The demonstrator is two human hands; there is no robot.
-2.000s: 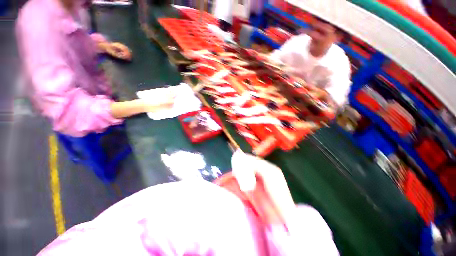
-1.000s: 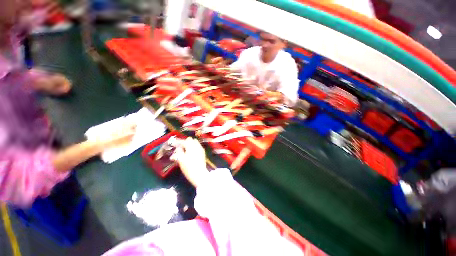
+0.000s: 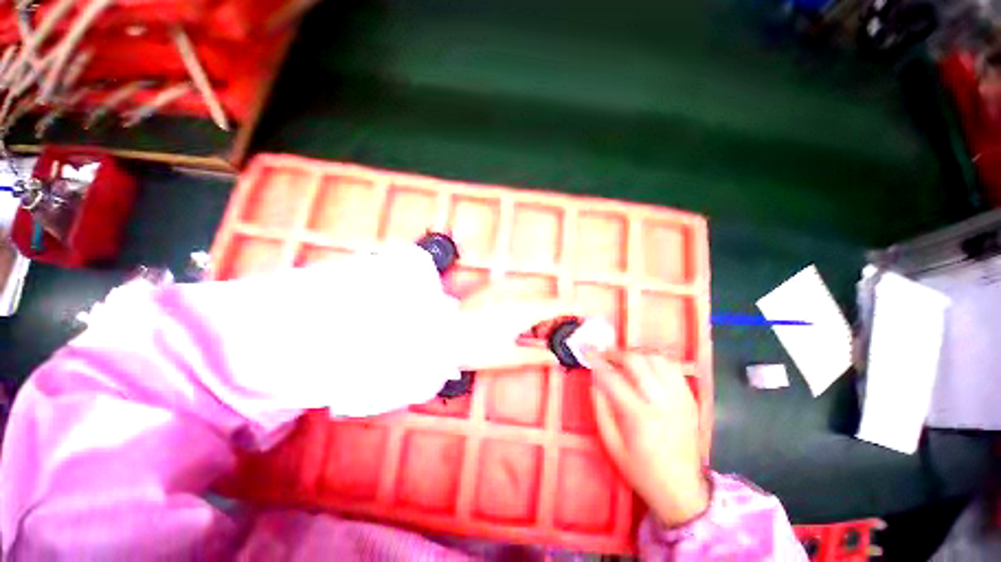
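A black watch head [image 3: 563, 343] is pinched in the fingers of my left hand [image 3: 499, 335], above the middle of the orange-red parts tray [image 3: 703, 247]. My right hand [image 3: 648, 417] holds a small white wiping cloth [image 3: 594, 334] against the watch head's right side. Another dark watch head [image 3: 440, 251] sits in an upper tray cell, partly hidden by my left sleeve. A further dark piece [image 3: 457, 385] shows at the sleeve's lower edge. My left sleeve hides the tray's left middle cells.
A red parts box [image 3: 108, 209] lies at left, below a board of red trays [image 3: 236, 66] with pale straps. At right are a blue pen [image 3: 735, 319], a paper slip [image 3: 810, 329], a small white block [image 3: 767, 377] and larger white sheets [image 3: 902, 362]. Another red tray [image 3: 840, 541] shows at lower right.
The view has swung from the bench's left side and two other people to the tray. My left hand has left the small red box and now holds a watch head; my right hand has come into view.
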